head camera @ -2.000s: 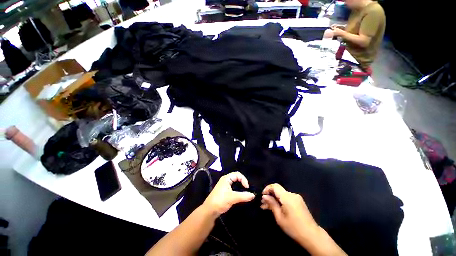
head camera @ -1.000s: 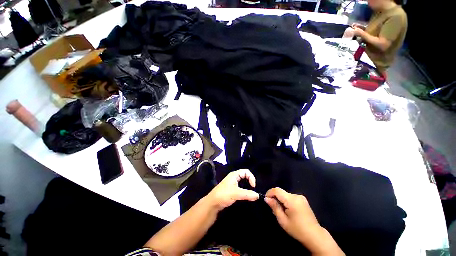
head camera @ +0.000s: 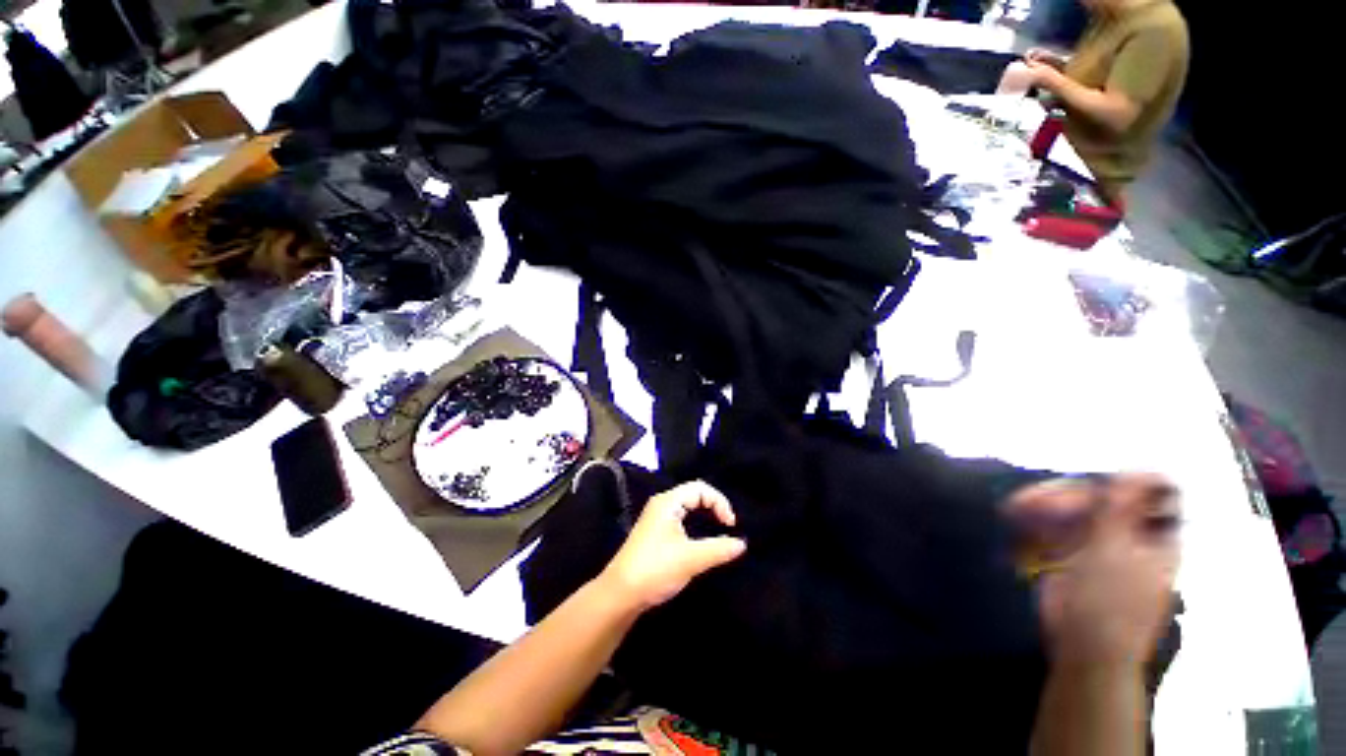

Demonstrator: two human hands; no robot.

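Observation:
A large black garment [head camera: 856,591] lies on the white table under my hands. My left hand [head camera: 682,544] is at its near left part, thumb and forefinger curved around a bit of the black cloth; the fingertips' hold is hard to see against the black. My right hand [head camera: 1100,569] is blurred, raised over the garment's right end, far from my left hand. A yellowish bit, which looks like small snips [head camera: 1036,564], shows in it. No needle, thread or fastener can be made out. The round white fastener plate [head camera: 502,440] holds black and reddish bits.
The plate stands on an olive-brown mat [head camera: 470,550], with a phone [head camera: 310,476] and a brown-olive cylinder [head camera: 303,380] to its left. Black bags and an open cardboard box [head camera: 163,133] are farther left. A heap of black garments [head camera: 723,192] lies beyond. Another person [head camera: 1129,74] is at the far right.
My right hand has moved away from my left hand, far out to the right. My left hand has stayed near the same spot on the garment. The view has shifted a little.

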